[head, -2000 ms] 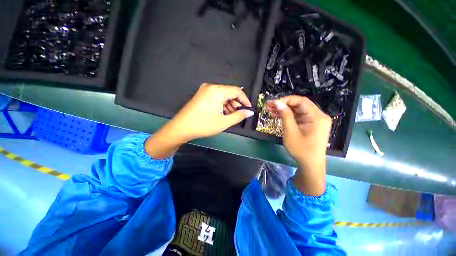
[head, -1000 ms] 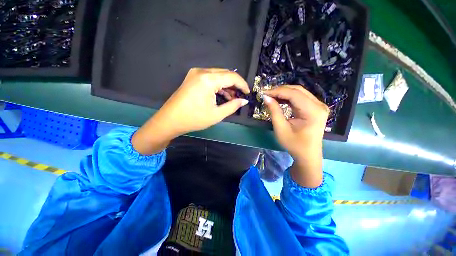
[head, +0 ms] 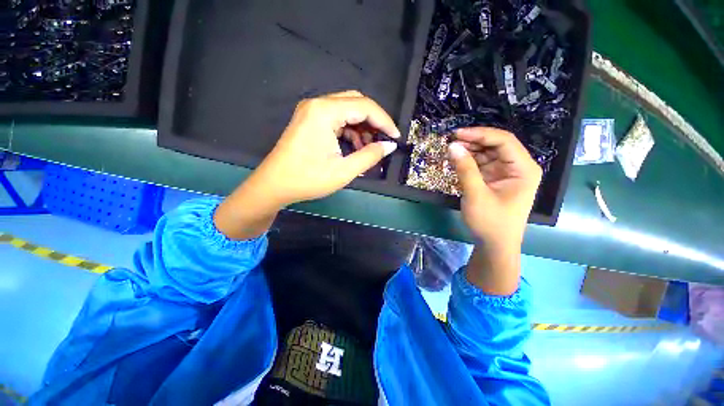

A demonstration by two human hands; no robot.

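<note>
My left hand holds a small black plastic part between thumb and fingertips, over the divider of the black divided tray. My right hand is over the right compartment, thumb and index finger close together at the edge of the pile of small gold metal pieces. Whether a tiny piece is between those fingertips is too small to tell. Loose black plastic parts with pale markings fill the right compartment behind the gold pile. Thin dark bits lie in the left compartment.
A second black tray of shiny dark parts is at far left. A clear bag, a bag of small parts and a white curved strip lie right on the green bench. Crumpled clear film hangs at the bench edge.
My right hand was at the black part's end one second ago and has moved right, away from it. The left hand keeps hold of the black part. The view has shifted slightly.
</note>
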